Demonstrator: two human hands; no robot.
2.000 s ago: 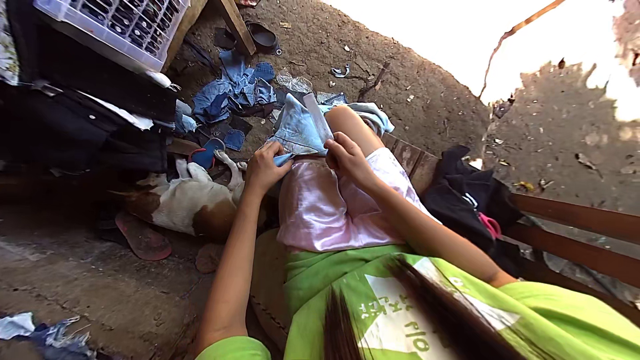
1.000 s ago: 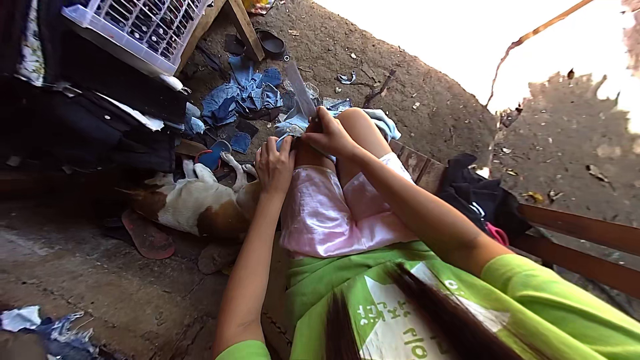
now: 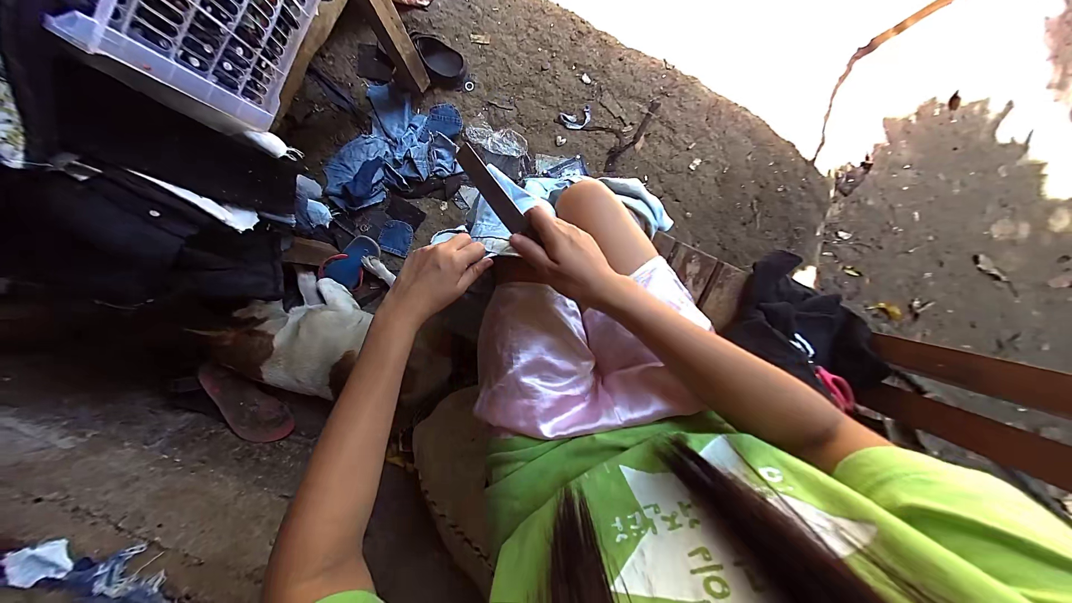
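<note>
A light blue denim piece lies over my knee, between my two hands. My left hand grips its near left edge with curled fingers. In my right hand is a flat, dark knife blade, pointing up and to the left across the denim. My right fingers wrap its lower end, so the handle is hidden. The blade overlaps the cloth; whether it touches it, I cannot tell.
Blue denim scraps litter the dirt ground ahead. A dog lies left of my legs, near a worn sandal. A plastic crate stands at upper left. Dark cloth with pink-handled scissors rests on the wooden bench at right.
The blade pointed more upright one second ago and now leans further left. More of the light blue denim shows between my hands than one second ago.
</note>
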